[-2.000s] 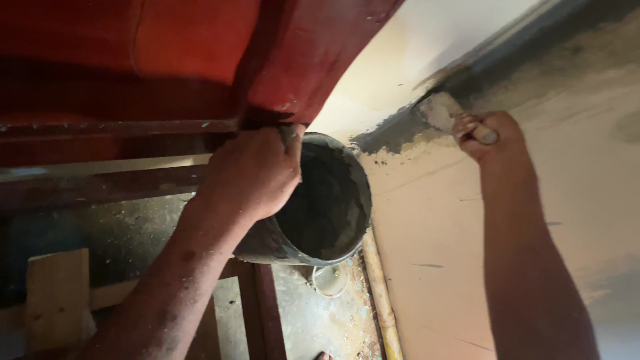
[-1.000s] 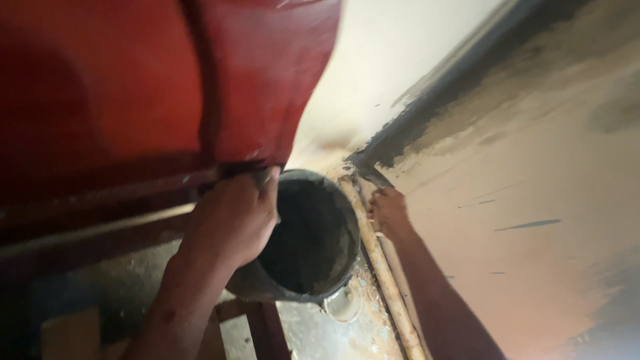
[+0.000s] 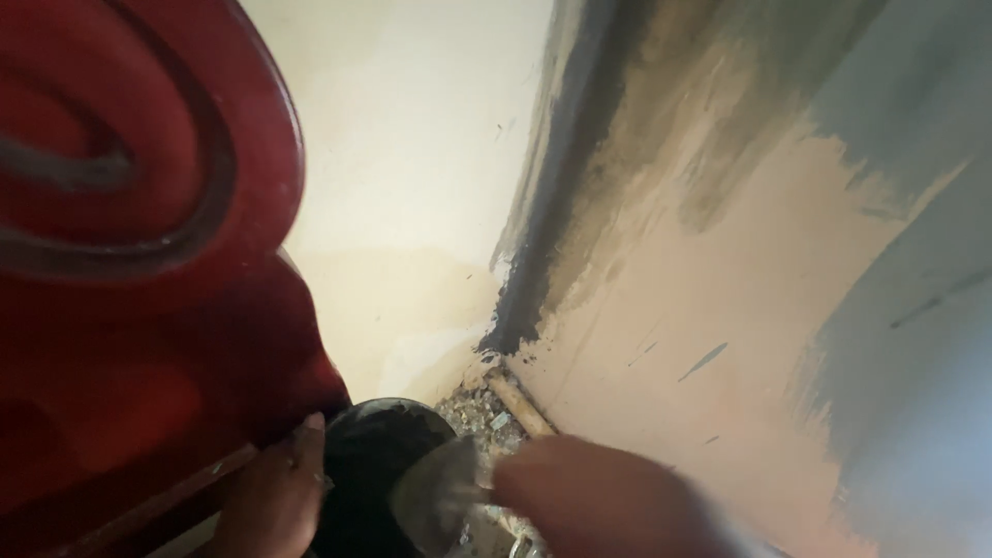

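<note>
Low in the view, my left hand (image 3: pixel 275 492) is closed at the rim of a dark bucket (image 3: pixel 372 449), beside the lower edge of a red carved wooden panel (image 3: pixel 155 349). My right hand (image 3: pixel 604 496), blurred, grips a trowel whose handle is covered by the fingers. The pointed metal trowel blade (image 3: pixel 438 492) is over the right side of the bucket's mouth. A dark grey band of wet-looking mortar (image 3: pixel 535 271) runs down the wall corner above. The bucket's contents are too dark to make out.
A pale cream wall (image 3: pixel 403 194) and a pinkish wall (image 3: pixel 697 349) with grey smears meet at the corner. At its foot lie rubble (image 3: pixel 477 411) and a bamboo-like pole (image 3: pixel 521 403). The red panel bounds the left side.
My right hand and the trowel have moved from the foot of the wall corner to the bucket's mouth. My left hand stays at the rim. The view has shifted markedly upward.
</note>
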